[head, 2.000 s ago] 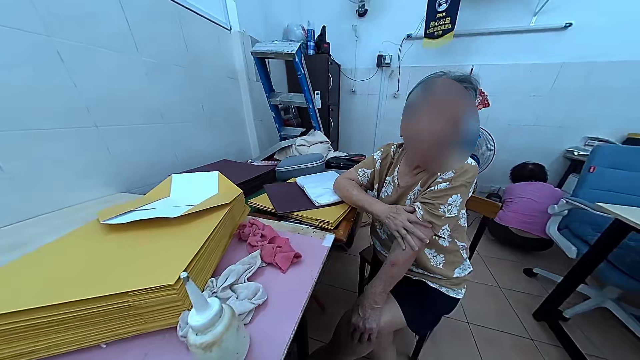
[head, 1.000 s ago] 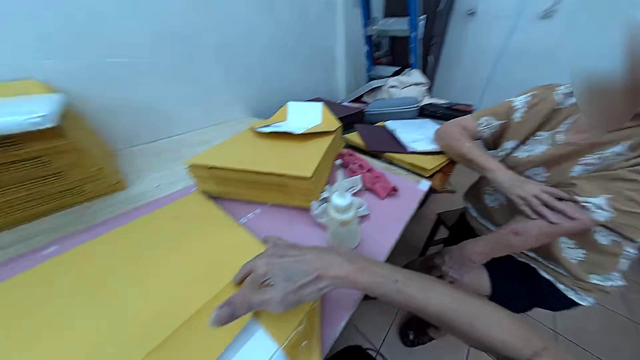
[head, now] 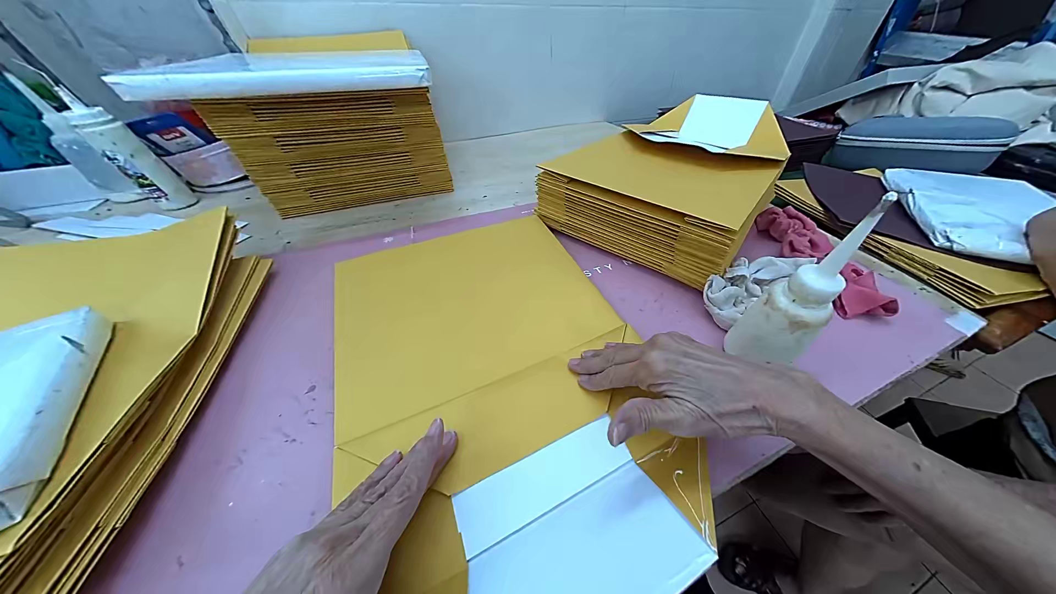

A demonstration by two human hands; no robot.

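Note:
A yellow paper envelope or bag [head: 470,322] lies flat on the pink table mat [head: 280,396], its near end folded open around a white sheet [head: 569,511]. My left hand [head: 371,511] presses flat on its near left part, fingers together. On the right side, my right hand [head: 660,384] rests palm down over the fold, thumb at the white sheet's corner. Thin lines of glue show on the right flap. Beyond my right forearm stands a glue bottle [head: 784,318] with a long nozzle, beside a whitish cloth [head: 742,289] and a red cloth [head: 862,293].
A stack of folded yellow paper [head: 635,214] stands behind the glue bottle. Another stack [head: 355,153] is near the wall, and more yellow sheets [head: 124,272] lie at left. Bottles [head: 140,157] stand at the far left. Part of a seated person shows at the right edge.
The view has swung left and down from the seated person to the mat. My right hand, seen on the yellow paper a second ago, is still on it; my left hand has come into view.

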